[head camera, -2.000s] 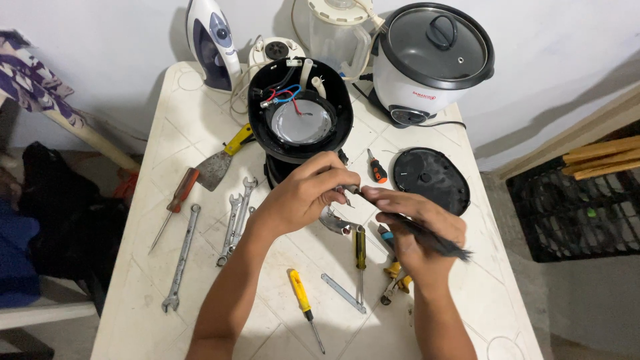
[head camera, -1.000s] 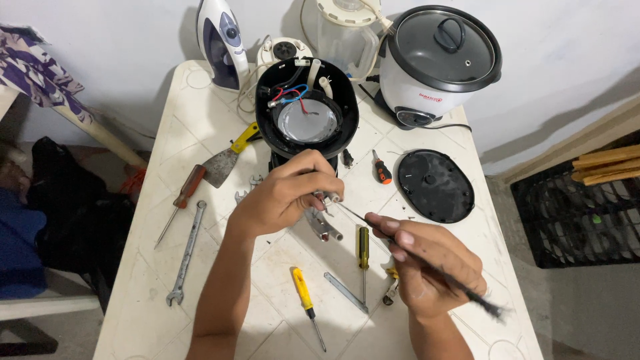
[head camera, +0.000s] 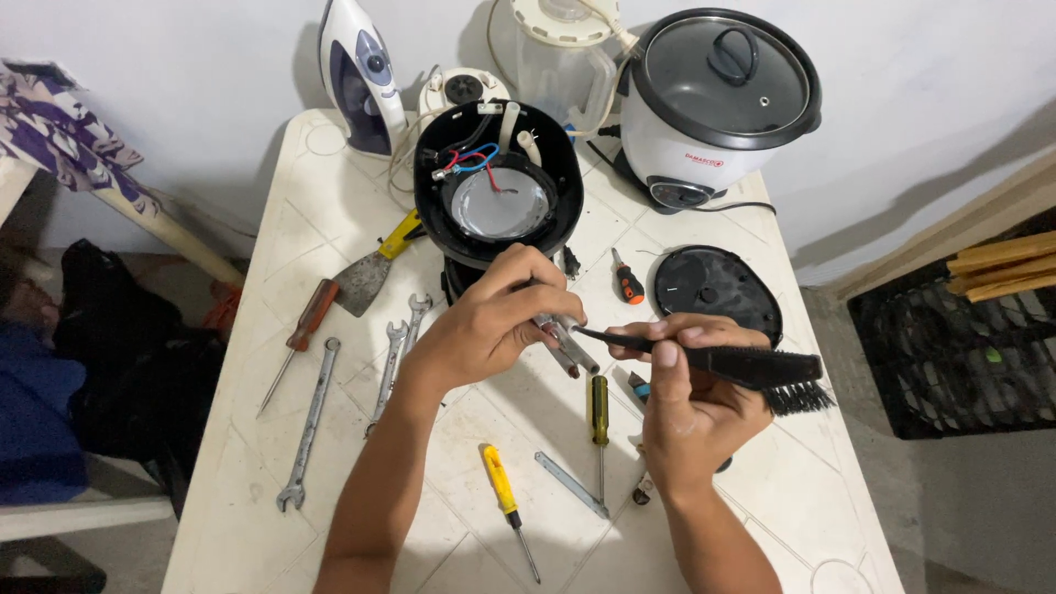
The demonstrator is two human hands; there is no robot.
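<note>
My left hand (head camera: 520,318) grips a small metal part with tube-like ends (head camera: 571,351), largely hidden by the fingers. In my right hand (head camera: 701,375) is a black brush (head camera: 755,367), its bristles pointing down at the right and its thin tip touching or very near the metal part. Just beyond my left hand stands an open black appliance housing (head camera: 429,206) with red and blue wires (head camera: 474,157) and a round metal plate (head camera: 500,203) inside. A round black cover (head camera: 718,289) lies behind my right hand.
A clothes iron (head camera: 359,78), a clear jug (head camera: 553,82) and a rice cooker (head camera: 718,107) stand along the back. Around my hands lie a scraper (head camera: 365,280), several wrenches (head camera: 309,425), a yellow screwdriver (head camera: 502,487), a green-handled screwdriver (head camera: 600,421) and a metal strip (head camera: 569,484).
The brush, earlier angled down to the right, is now nearly level, its thin end close to the metal part. My left hand keeps its hold on the part.
</note>
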